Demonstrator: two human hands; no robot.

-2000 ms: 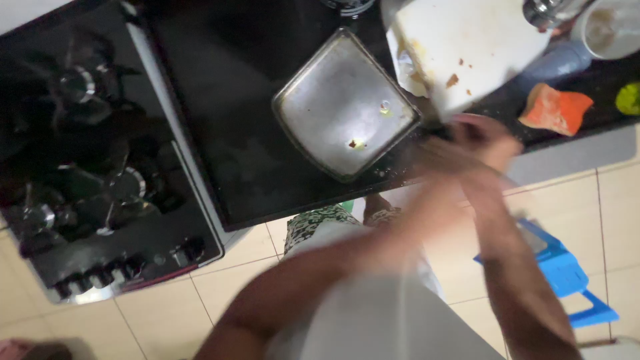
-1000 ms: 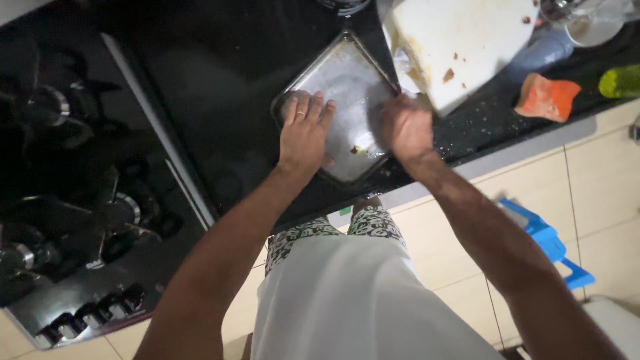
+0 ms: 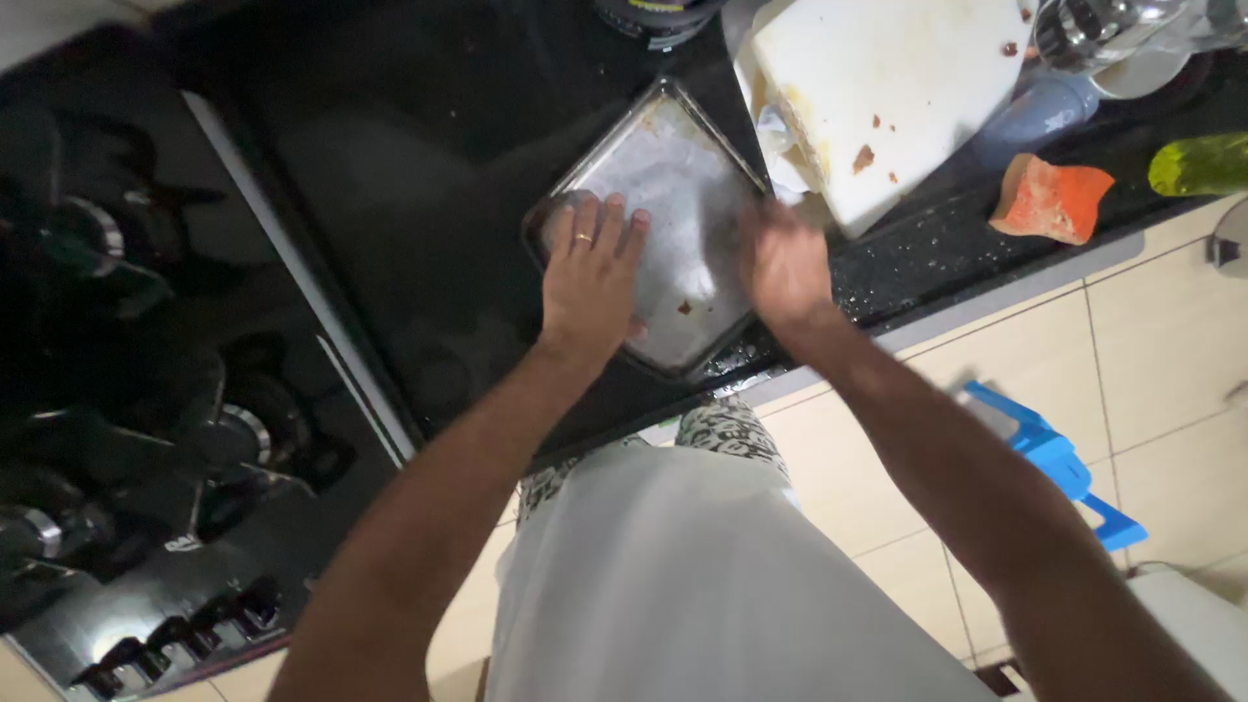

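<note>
A square metal baking tray (image 3: 673, 195) lies turned cornerwise on the black counter, with small food scraps on its surface. Flat on the tray's left part rests my left hand (image 3: 595, 278), its fingers somewhat apart and a ring on one of them. My right hand (image 3: 785, 258) is at the tray's right edge, blurred by motion, with its fingers curled; whether it holds anything cannot be seen. A white cutting board (image 3: 887, 97) bearing brown crumbs lies just beyond the right hand.
At the left is a black gas stove (image 3: 234, 429) with knobs along its front. To the right are an orange-and-pink sponge (image 3: 1051, 200), a green sponge-like item (image 3: 1204, 164), a grey-blue cup (image 3: 1043, 112) and glassware (image 3: 1107, 29). A blue folding stool (image 3: 1058, 458) stands on the tiled floor.
Two seconds ago both hands were together at the tray's right corner; since then my left hand has moved left onto the tray. My right hand stays by the right edge, still blurred.
</note>
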